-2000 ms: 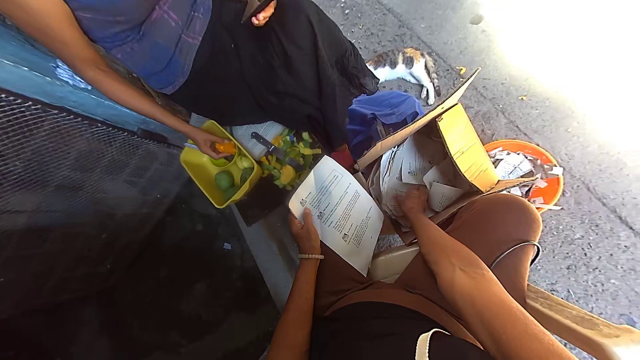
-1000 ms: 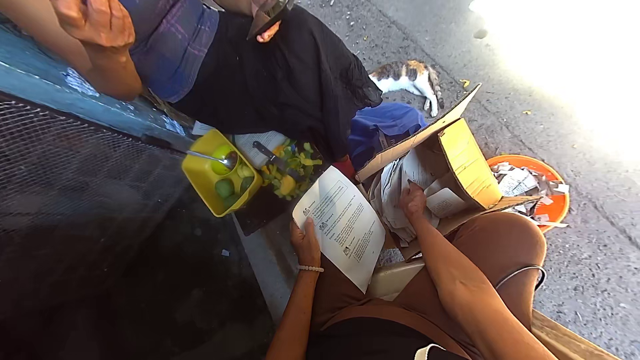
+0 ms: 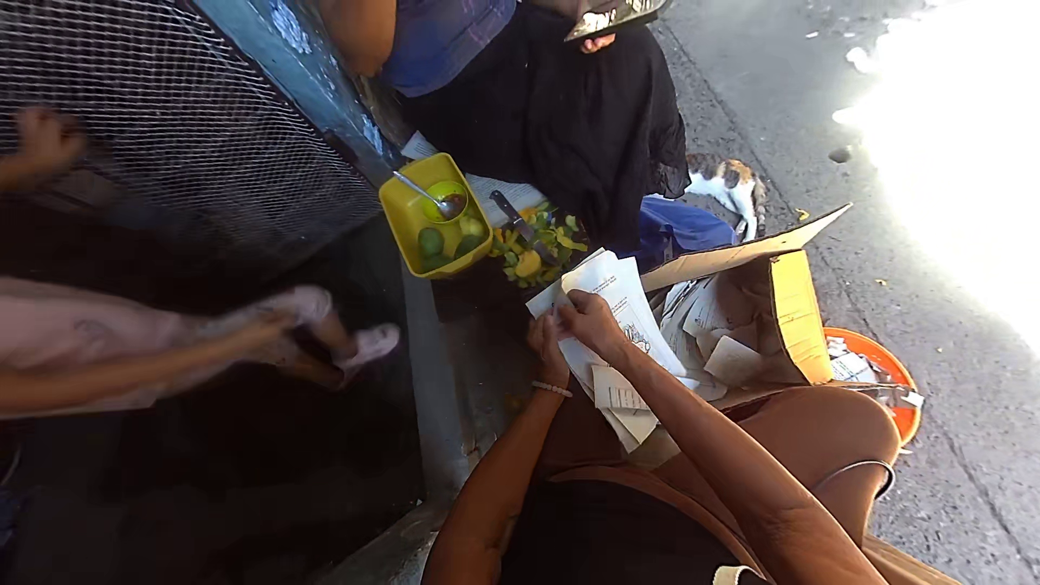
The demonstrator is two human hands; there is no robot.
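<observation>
Several printed paper sheets [image 3: 624,305] lie fanned over my lap, some of them folded or smaller. Their upper left edge is pinched in my left hand [image 3: 549,348], which has a beaded bracelet at the wrist. My right hand [image 3: 591,321] grips the same edge close beside it, the fingers of both hands nearly touching. To the right of the sheets, an open cardboard box [image 3: 796,317] lies tilted against my leg with loose papers [image 3: 703,313] inside. Behind the box, an orange basin [image 3: 908,418] holds paper scraps.
A yellow tub [image 3: 394,213] holds green fruit and a bowl with a spoon. Beside it a knife [image 3: 516,213] rests on peelings [image 3: 528,264]. A person in a black skirt [image 3: 561,114] sits ahead; a blurred person's arm [image 3: 162,357] is at left. A cat [image 3: 731,183] lies on the pavement.
My right hand has come out of the box to the sheets beside my left hand. Several sheets now show where one large sheet was held. A blurred person has appeared at left.
</observation>
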